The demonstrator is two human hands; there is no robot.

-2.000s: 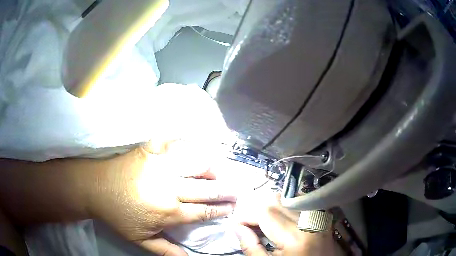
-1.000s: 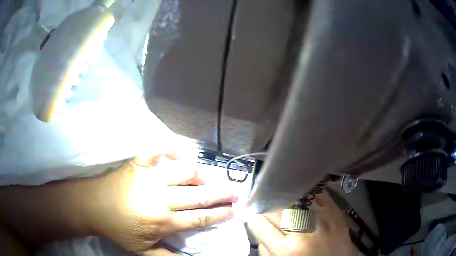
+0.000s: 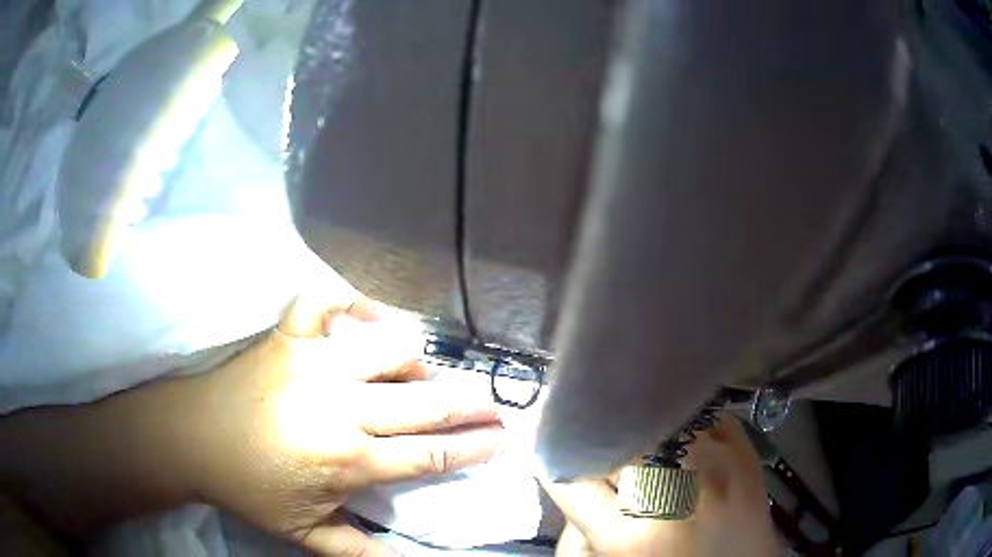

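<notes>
White fabric (image 3: 207, 310) is heaped at the left and runs under my hands, glaring under the lamp. My left hand (image 3: 326, 419) lies flat on it with fingers spread, fingertips pointing right, just below the sewing machine head (image 3: 522, 174). My right hand (image 3: 674, 511) is at the lower right, partly hidden behind the ribbed tension knob (image 3: 659, 490) and the head; what its fingers do is hidden. A wire loop (image 3: 516, 383) shows beside the washed-out needle area. The needle is not visible.
The sewing lamp (image 3: 141, 147) hangs over the fabric at upper left. A dark round knob (image 3: 944, 375) sits at the right of the head. Red-and-dark handled snips (image 3: 803, 506) lie at lower right, beside a flat black object (image 3: 870, 462).
The view has shifted, so the machine head and lamp sit further left and the curved front covers more of the needle area. My left hand stays flat on the fabric; my right is more hidden.
</notes>
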